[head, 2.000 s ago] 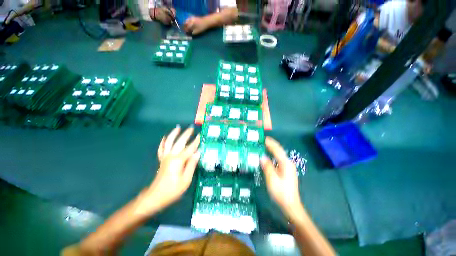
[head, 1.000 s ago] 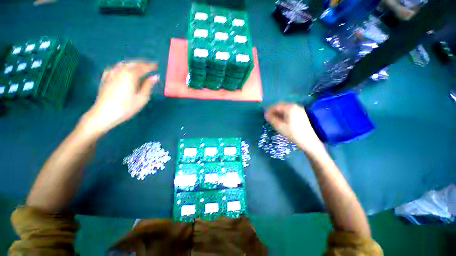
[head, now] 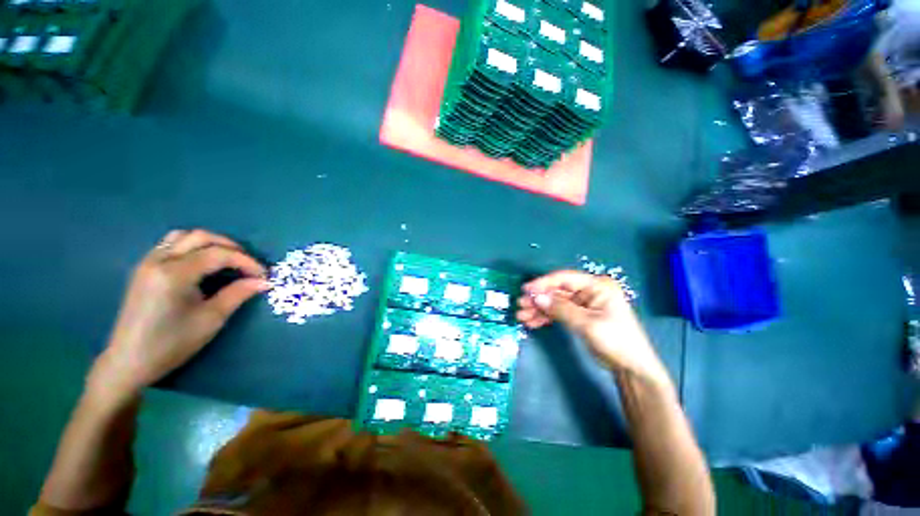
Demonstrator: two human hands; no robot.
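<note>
A green PCB panel [head: 444,388] with nine white patches lies flat in front of me. The left component pile [head: 316,282] is a loose whitish heap left of the panel. My left hand [head: 187,302] is at the pile's left edge, thumb and forefinger together; any bit between them is too small to tell. My right hand [head: 580,312] is at the panel's upper right edge, fingertips close together, perhaps on a tiny component. The right component pile [head: 610,274] shows partly behind my right hand, which hides the rest.
A tall PCB stack [head: 525,101] stands on a red-pink pad [head: 409,81] beyond the panel. A side PCB stack [head: 91,66] is at the far left. A blue bin [head: 728,280] is at the right, with shiny clear plastic bags [head: 757,151] beyond it.
My left hand has come down to the left pile. My right hand has moved down to the panel's right edge. The view has shifted and tilted.
</note>
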